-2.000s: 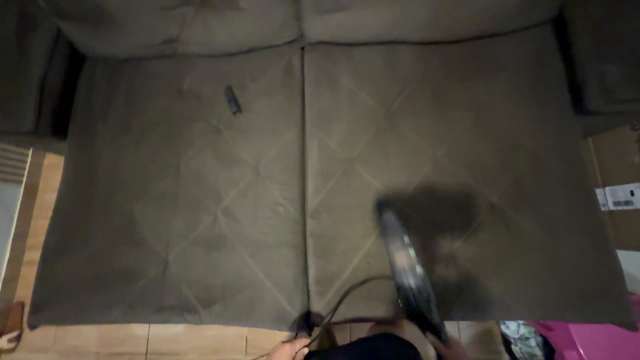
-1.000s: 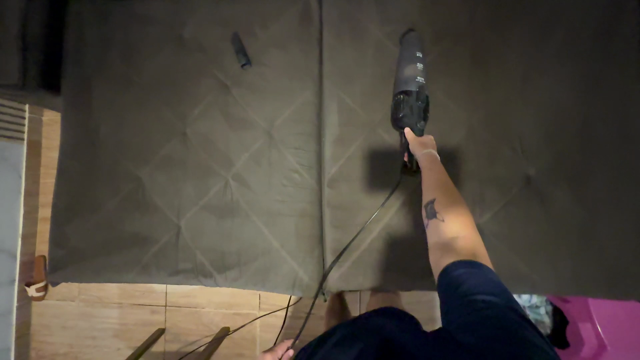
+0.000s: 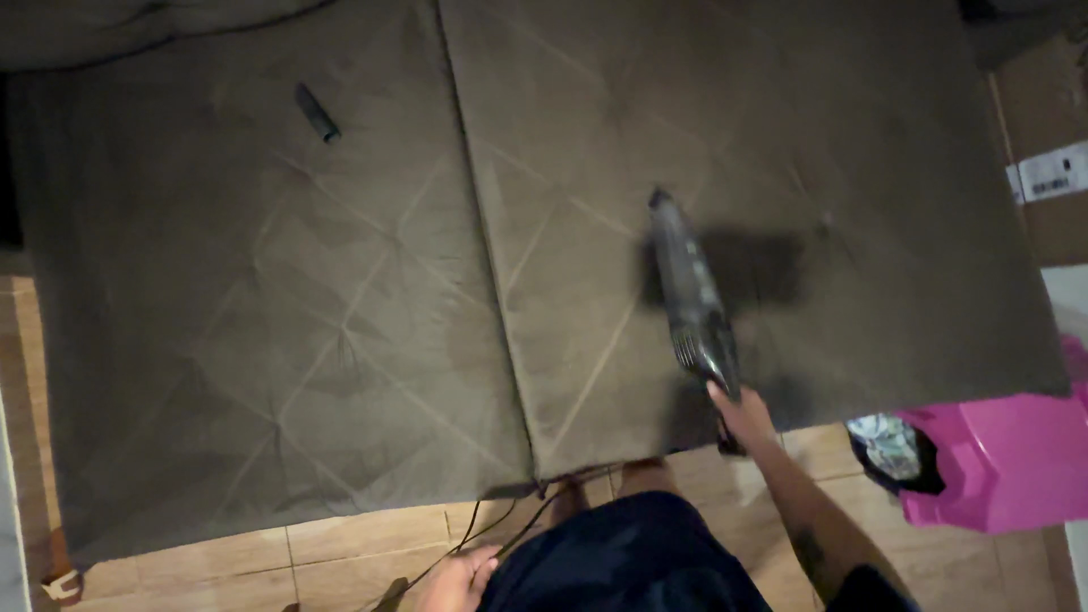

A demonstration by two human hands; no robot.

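Note:
My right hand [image 3: 741, 416] is closed around the handle of a dark handheld vacuum cleaner [image 3: 693, 289], whose narrow nozzle points away over the right seat cushion [image 3: 578, 331] of a grey-brown sofa. The vacuum is slightly blurred, and whether its tip touches the fabric cannot be told. At the bottom edge, my left hand [image 3: 459, 578] is closed on the black power cord [image 3: 523, 529], which runs along the sofa's front edge. A small dark nozzle attachment [image 3: 317, 113] lies on the left seat cushion [image 3: 195, 280], far from both hands.
Right of my legs, a pink plastic object [image 3: 1003, 463] stands on the tiled floor [image 3: 357, 544] beside a dark container with patterned cloth [image 3: 888, 446]. A cardboard box [image 3: 1041, 110] with a label is at the right. A sandal [image 3: 61, 585] lies by the sofa's left front corner.
Since one second ago, my right hand has drawn the vacuum back toward the sofa's front edge. The view has shifted and tilted. The small attachment still lies on the left cushion.

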